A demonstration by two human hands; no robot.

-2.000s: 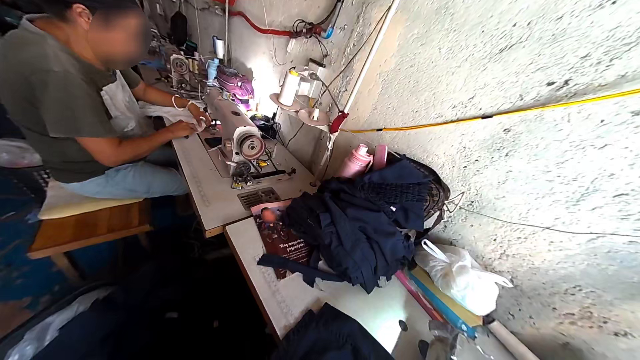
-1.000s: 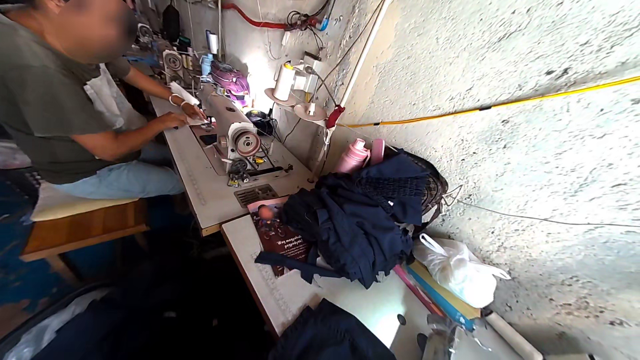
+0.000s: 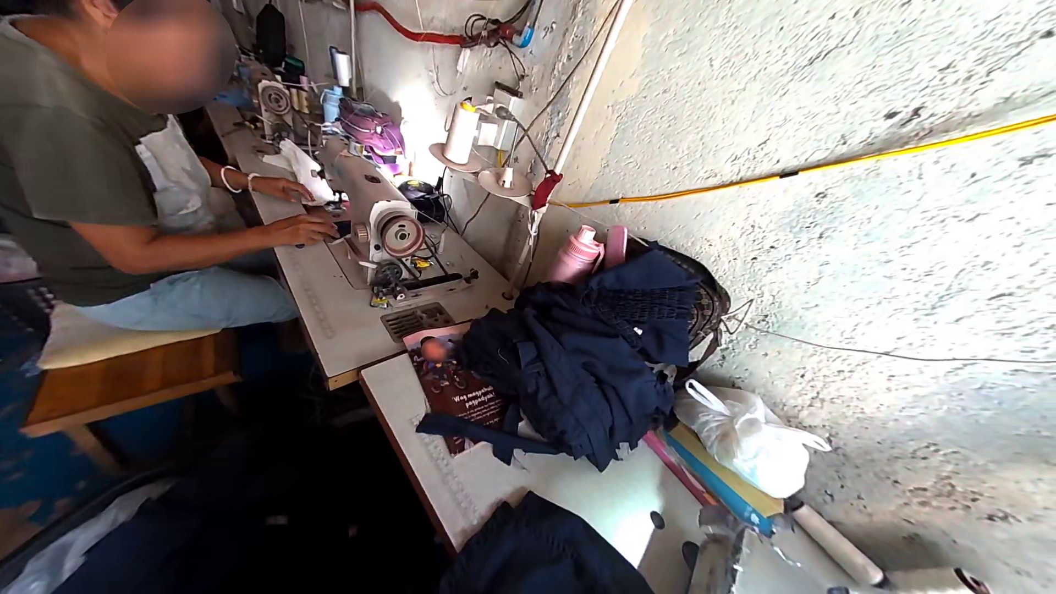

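Note:
Neither my left hand nor my right hand shows in the head view. A heap of dark navy cloth (image 3: 577,371) lies on the nearer sewing table (image 3: 528,487), partly over a printed booklet (image 3: 458,396). Another piece of navy cloth (image 3: 540,553) is at the bottom edge. On the adjoining table, a co-worker's hands (image 3: 297,210) rest by an industrial sewing machine (image 3: 371,198), close to white fabric (image 3: 301,169). Part of a machine (image 3: 726,561) shows at the lower right, cut off by the frame.
A pink bottle (image 3: 577,256) stands behind the cloth heap. A white plastic bag (image 3: 755,437) sits beside it near the rough wall. Thread cones (image 3: 462,136) stand on a holder. The co-worker sits on a wooden bench (image 3: 136,379) at the left. Dark cloth (image 3: 124,544) fills the lower left.
The co-worker's hands have shifted slightly at the sewing machine. The navy cloth heap and the things around it stay in place.

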